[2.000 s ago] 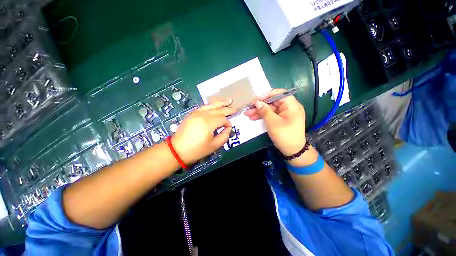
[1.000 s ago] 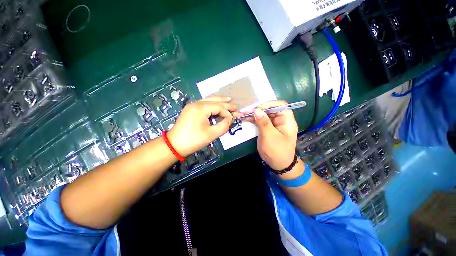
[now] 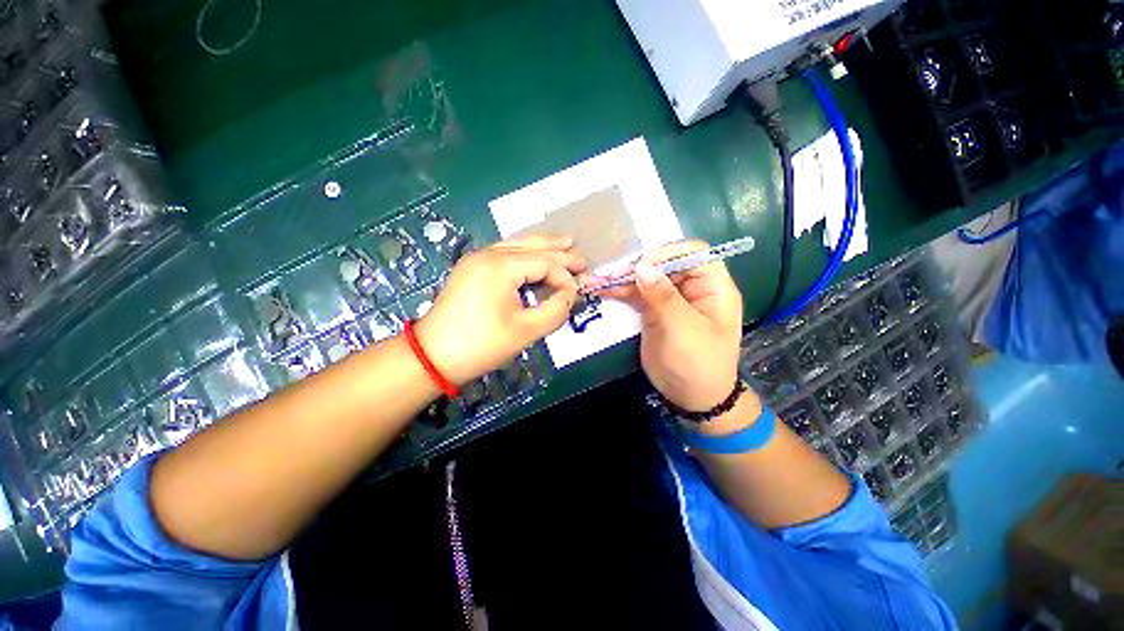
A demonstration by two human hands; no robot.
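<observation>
My left hand (image 3: 499, 302) has thumb and index fingertips pinched on a small dark electronic module (image 3: 586, 314), which shows just below the fingertips over the white backing sheet (image 3: 573, 349). My right hand (image 3: 690, 323) holds silver tweezers (image 3: 705, 256) between thumb and fingers, their tips pointing left at my left fingertips. What the tips touch is too small to tell. A grey-brown adhesive sheet (image 3: 602, 224) lies on the white sheet behind the hands, its lower-left part hidden by my left fingers.
A clear blister tray (image 3: 351, 290) with silvery parts lies left of the sheet. More clear trays (image 3: 80, 185) are far left and at lower right (image 3: 869, 382). A white control box (image 3: 727, 56) stands behind, with a black cable (image 3: 785, 203) and blue tube (image 3: 851, 185). Black trays (image 3: 974, 111) are far right.
Over two seconds my right hand has drawn down and the tweezers' back end has shifted slightly right. The dark module shows more openly below my left fingertips. Both hands stay together over the sheet.
</observation>
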